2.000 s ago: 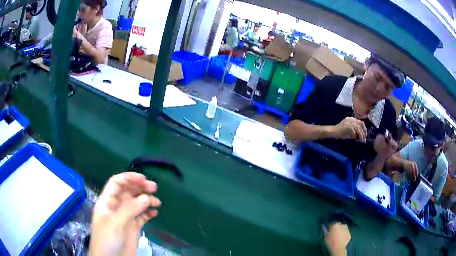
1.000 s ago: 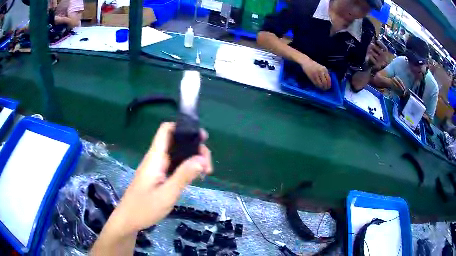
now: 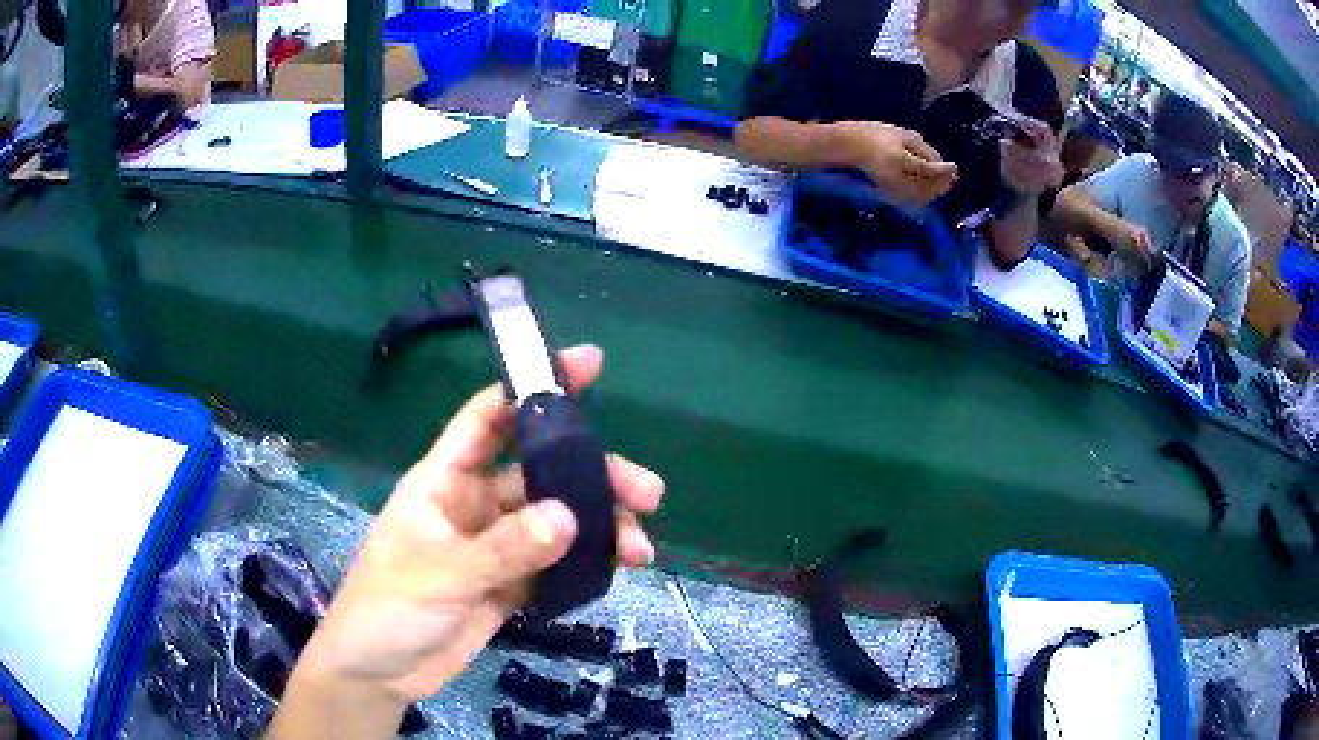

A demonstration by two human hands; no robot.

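My left hand [image 3: 449,542] holds a black headband [image 3: 569,499] upright in front of me, thumb on its near side and fingers behind and at its right. A bright silvery strip [image 3: 518,336] with a small dark tip sticks up from the band's top. The band's lower end is near the palm, above the mat. My right hand is not in view. Small black end caps [image 3: 579,636] lie in rows on the grey speckled mat below my hand.
Blue trays with white liners stand at left [image 3: 188,419] and right [image 3: 1164,614]. A plastic bag [image 3: 217,607] lies beside the left one. Headbands lie on the green belt [image 3: 723,419] and on the mat. Opposite, a person [image 3: 926,101] works behind a blue bin [image 3: 868,282].
The view has tilted down and shifted. My left hand, empty two seconds ago, now holds the headband, lower and tilted left at the top compared with one second ago. A hand seen at lower right is gone.
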